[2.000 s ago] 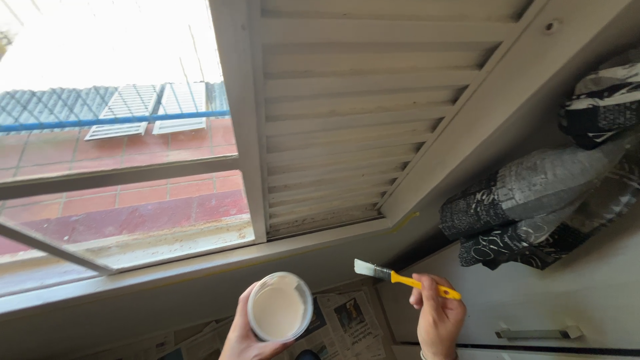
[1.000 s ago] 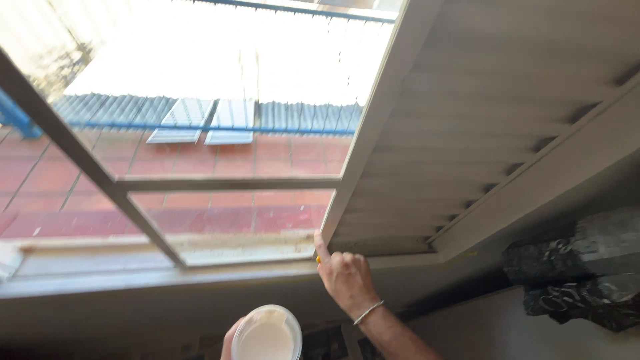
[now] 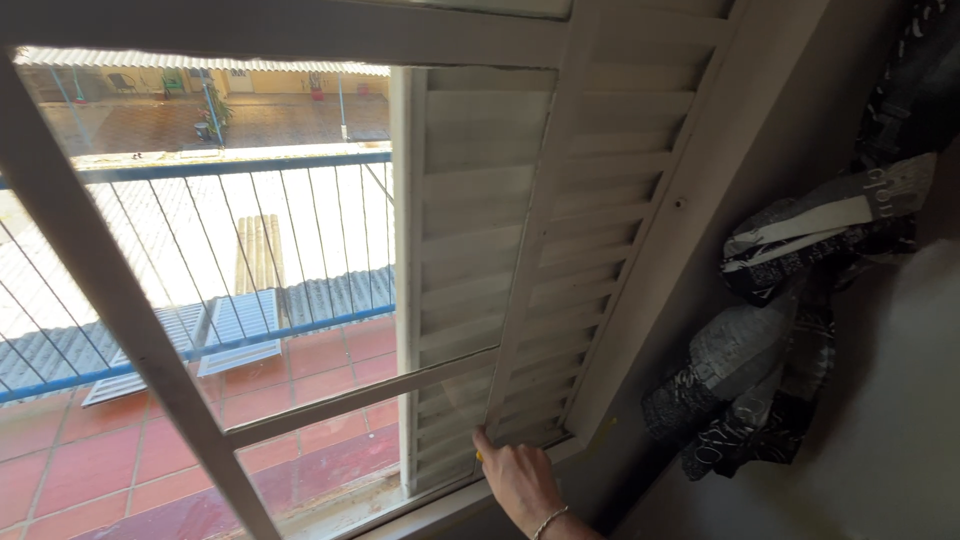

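Observation:
My right hand point(image 3: 521, 480) is at the lower end of the window sash's side stile point(image 3: 517, 330), its index finger touching the frame. Between its fingers shows a small yellow bit of the paintbrush handle point(image 3: 480, 455); the bristles are hidden. The glazed sash overlaps a white louvered shutter point(image 3: 472, 262), and more louvers point(image 3: 600, 247) stand to its right. Below runs the window sill frame point(image 3: 450, 514). My left hand and the cup of paint are out of view.
A dark patterned curtain point(image 3: 720, 367) hangs bunched at the right, beside the wall point(image 3: 885, 375). Beyond the glass are a blue railing point(image 3: 300, 330), red floor tiles point(image 3: 90, 469) and corrugated roofing. A diagonal frame bar point(image 3: 127, 322) crosses the left.
My right hand went from holding the brush in the air to the sash's lower corner. The sash has moved right over the shutter. The cup and left hand have left view as the view tilted up.

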